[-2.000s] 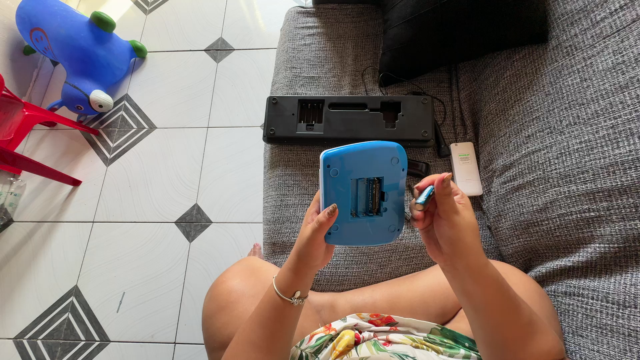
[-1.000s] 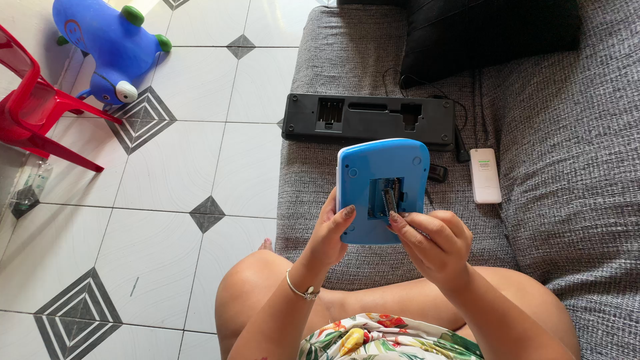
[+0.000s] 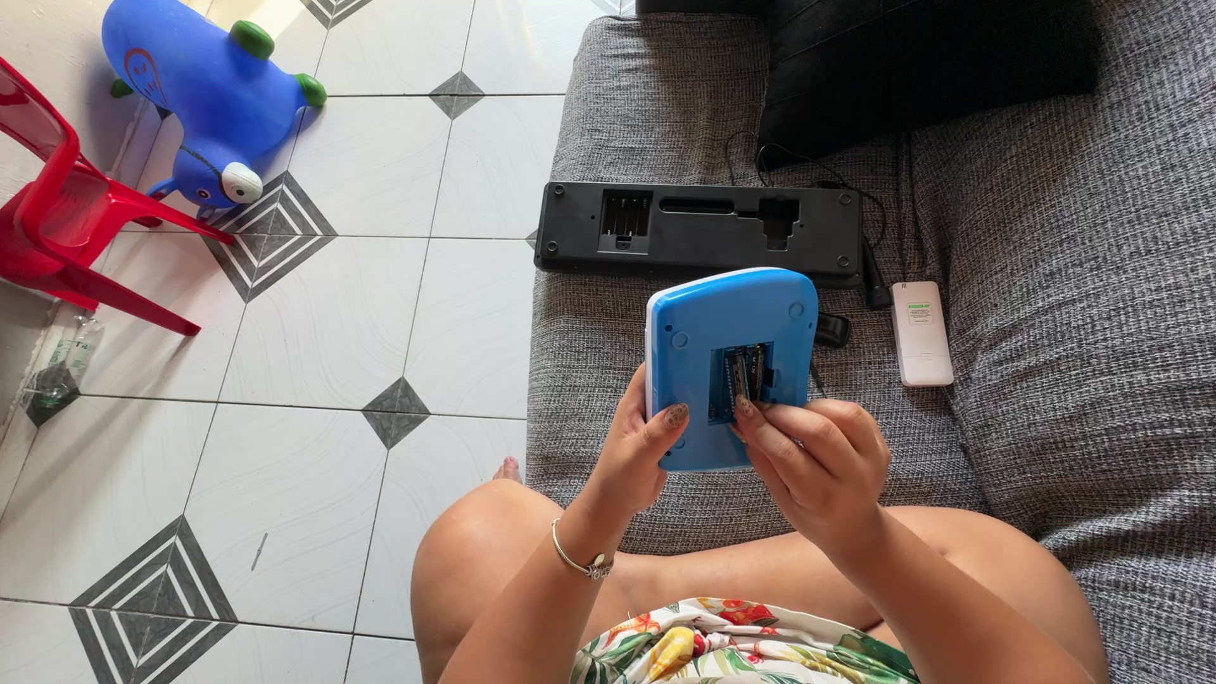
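Note:
A blue plastic device (image 3: 708, 313) with a white edge is held above my lap, its underside and uncovered battery compartment facing me. My left hand (image 3: 646, 442) grips its lower left edge, thumb on the underside. The fingertips of my right hand (image 3: 817, 456) are on a dark cylindrical battery (image 3: 742, 372), tilted in the compartment beside another dark battery (image 3: 759, 366). Beyond the device, a black plastic unit (image 3: 722, 247) lies on the grey couch, showing an uncovered battery bay. My fingers hide the lower end of the compartment.
On the grey woven couch (image 3: 1035, 313) lie a white remote control (image 3: 921, 351), a small black object (image 3: 832, 331), black cables and a black cushion (image 3: 921, 76). A red plastic chair (image 3: 76, 228) and a blue inflatable animal toy (image 3: 209, 85) stand on the tiled floor at left.
Two seconds ago my right hand held a battery beside the device; it moved left to the compartment. My left hand has kept its hold. The view has shifted slightly.

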